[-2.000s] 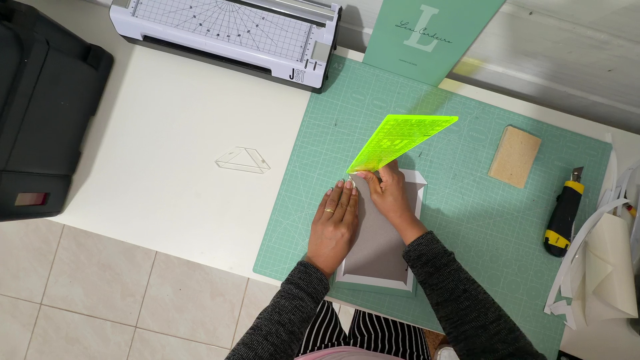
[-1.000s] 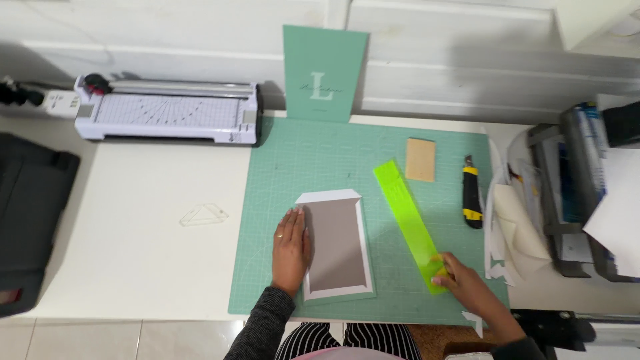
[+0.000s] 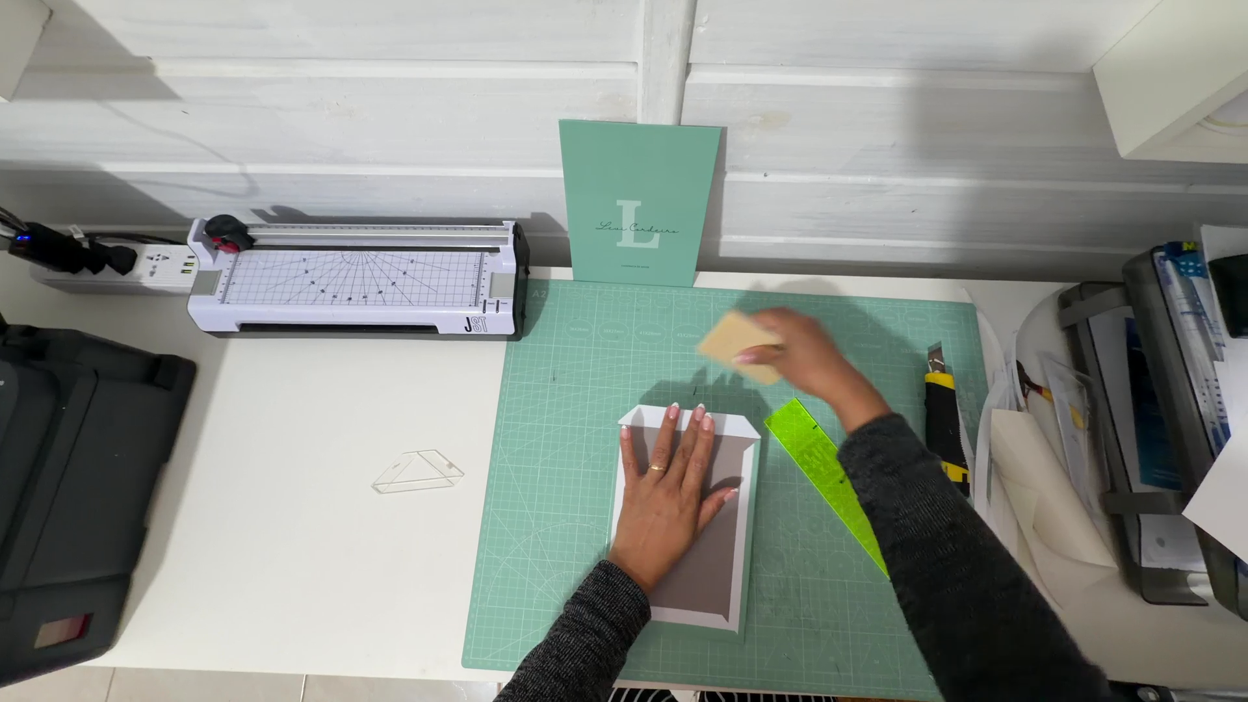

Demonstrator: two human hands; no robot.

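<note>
My left hand (image 3: 668, 492) lies flat, fingers spread, on a grey board (image 3: 697, 575) with white paper flaps along its edges. That board rests on a green cutting mat (image 3: 556, 448). Above its upper right corner, my right hand (image 3: 804, 356) grips a thin tan rectangular piece (image 3: 731, 343), slightly blurred; its material is unclear. A neon green ruler (image 3: 824, 473) lies slanted on the mat, its lower end hidden behind my right sleeve. Farther right, a yellow and black utility knife (image 3: 942, 419) lies with some blade showing.
A paper trimmer (image 3: 356, 283) stands at the back left beside a power strip (image 3: 156, 268). A green printed cover (image 3: 639, 195) leans on the wall. A clear triangular piece (image 3: 417, 472) lies on the white table. Paper offcuts, a roll (image 3: 1043, 487) and document trays (image 3: 1155, 419) are at right, a black machine (image 3: 78, 487) at left.
My right hand has let go of the green ruler and taken the tan piece, which lay on the mat before. My left hand has moved from the board's left edge onto its middle.
</note>
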